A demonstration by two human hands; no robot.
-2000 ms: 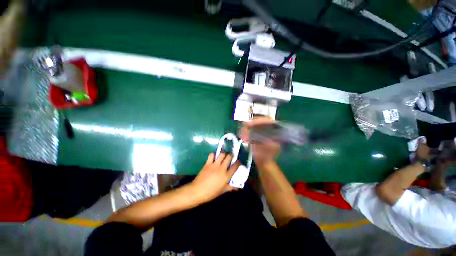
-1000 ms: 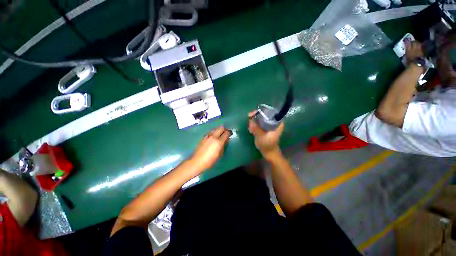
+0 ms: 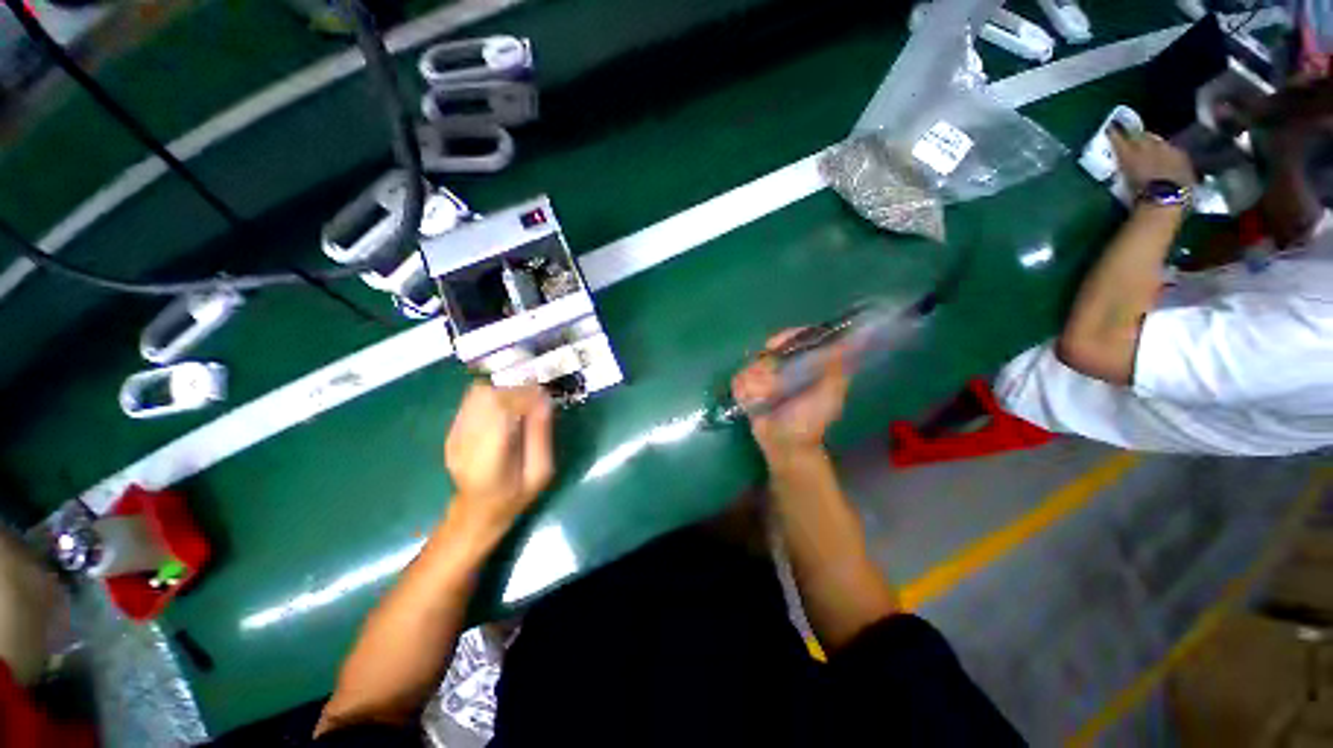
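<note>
My right hand (image 3: 794, 392) holds the electric screwdriver (image 3: 855, 351), which is motion-blurred and lies slantwise above the green bench; its thin tip points left. My left hand (image 3: 500, 450) is at the front left corner of the screw feeder (image 3: 493, 234), by the pale pick-up plate (image 3: 597, 364). Its fingers are curled and blurred, and I cannot tell whether they hold anything. The feeder's open top shows a dark bin with screws, and a red switch is at its back corner.
White plastic housings (image 3: 174, 389) lie left of and behind the feeder. A bag of small parts (image 3: 895, 187) is at the back right. The red tray (image 3: 157, 554) stands at left. A person in white sleeves works at right. A thick cable (image 3: 383, 110) hangs at upper left.
My left hand has moved left and up to the feeder's front. The screwdriver has tilted from upright to slanting. The housing seen under my left hand two seconds ago is no longer seen there.
</note>
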